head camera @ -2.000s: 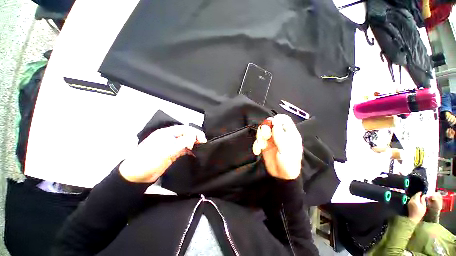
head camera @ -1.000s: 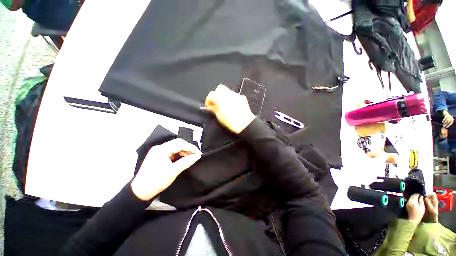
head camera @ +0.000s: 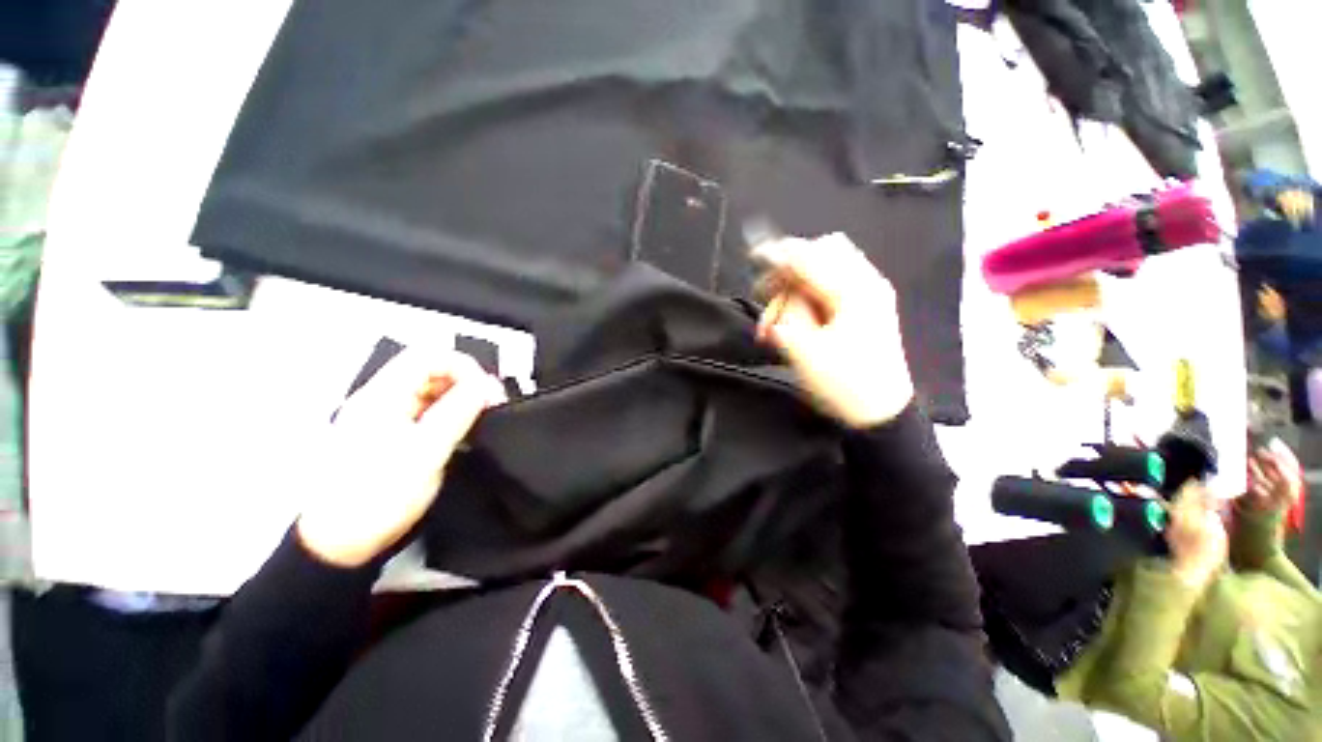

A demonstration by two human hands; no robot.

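The black garment piece (head camera: 595,471) lies bunched before me at the table's front edge, a straight folded ridge running across it. My left hand (head camera: 399,457) pinches the left end of this ridge between thumb and fingers. My right hand (head camera: 841,326) is over the right side of the cloth, fingers curled around what looks like the thread snips (head camera: 758,235); only a blurred pale end shows past the fingertips. The rest is hidden by the hand. No needle or thread can be made out.
A large black fabric panel (head camera: 479,160) covers the table beyond, with a smartphone (head camera: 677,225) on it. A dark slim item (head camera: 174,292) lies left. A magenta cylinder (head camera: 1080,247) and black thread cones (head camera: 1051,502) are at right. A person in green (head camera: 1203,638) sits at lower right.
My right hand reached across to the left, then came back right to where the snips lay. My left hand stays at the cloth's left end. The view has shifted.
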